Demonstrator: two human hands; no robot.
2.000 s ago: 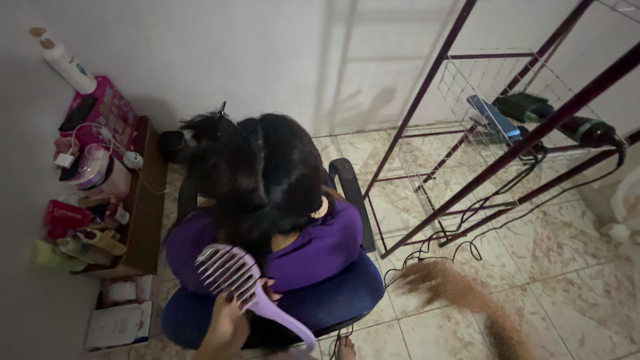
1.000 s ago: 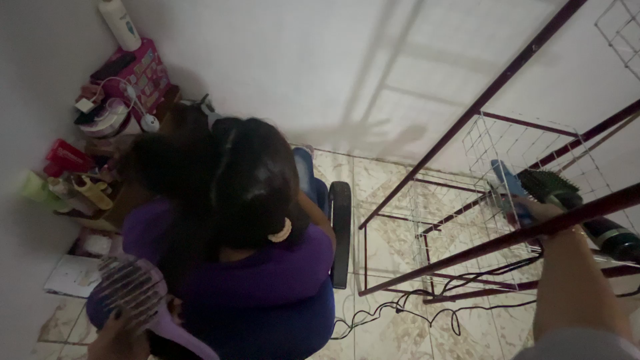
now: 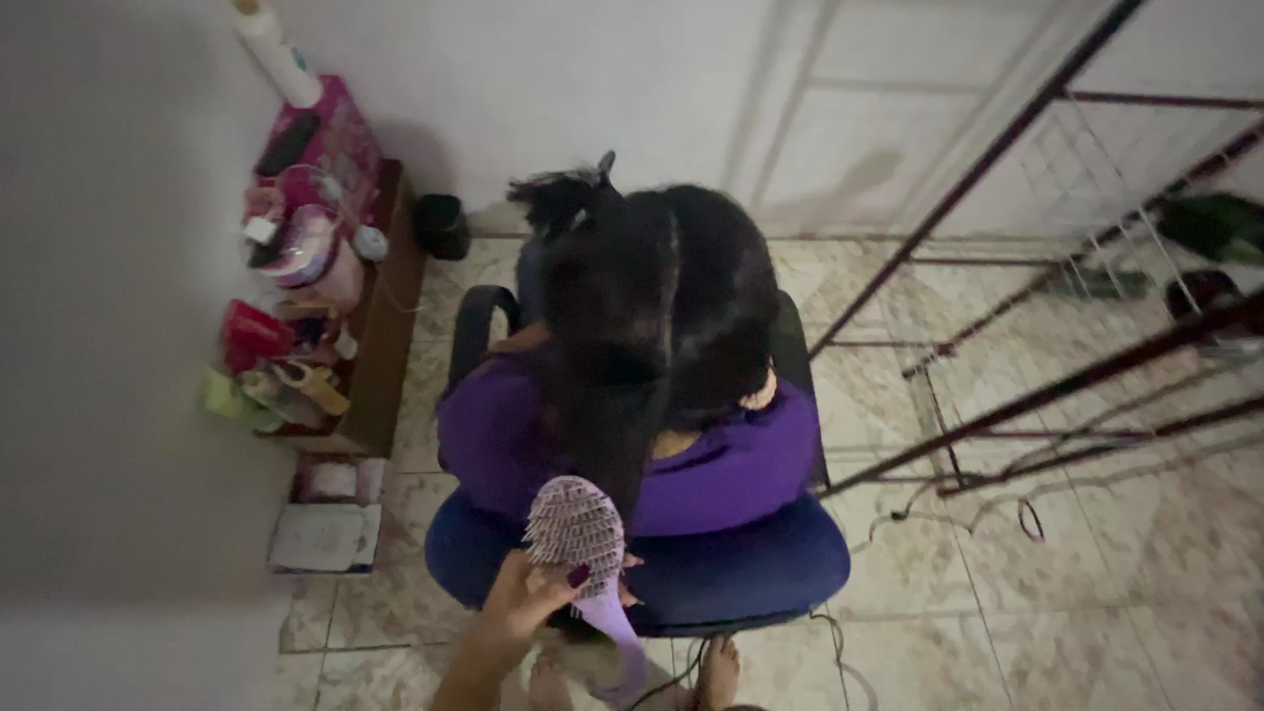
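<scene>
My left hand (image 3: 538, 592) holds a lilac hairbrush (image 3: 578, 533), its bristles facing up, with the handle pointing down. The brush is just behind a seated person's back, at the lower end of a long section of dark hair (image 3: 607, 434); whether my fingers also grip that hair, I cannot tell. The person's hair (image 3: 716, 296) is parted down the back, and a hair clip (image 3: 606, 170) holds a bunch at the upper left. Purple clothing (image 3: 726, 489) covers the shoulders. My right hand is not in view.
The person sits on a blue office chair (image 3: 760, 573). At left, a wooden shelf unit (image 3: 380, 336) bears bottles and a pink box (image 3: 331, 148). At right stands a dark metal rack (image 3: 973, 178) with a wire basket and a dark round brush (image 3: 1215, 225). Cords (image 3: 973, 523) trail on the tiled floor.
My right hand, which was at a blue-handled tool in the rack's basket one second ago, has left the view. That tool no longer shows there. My left hand still holds the hairbrush.
</scene>
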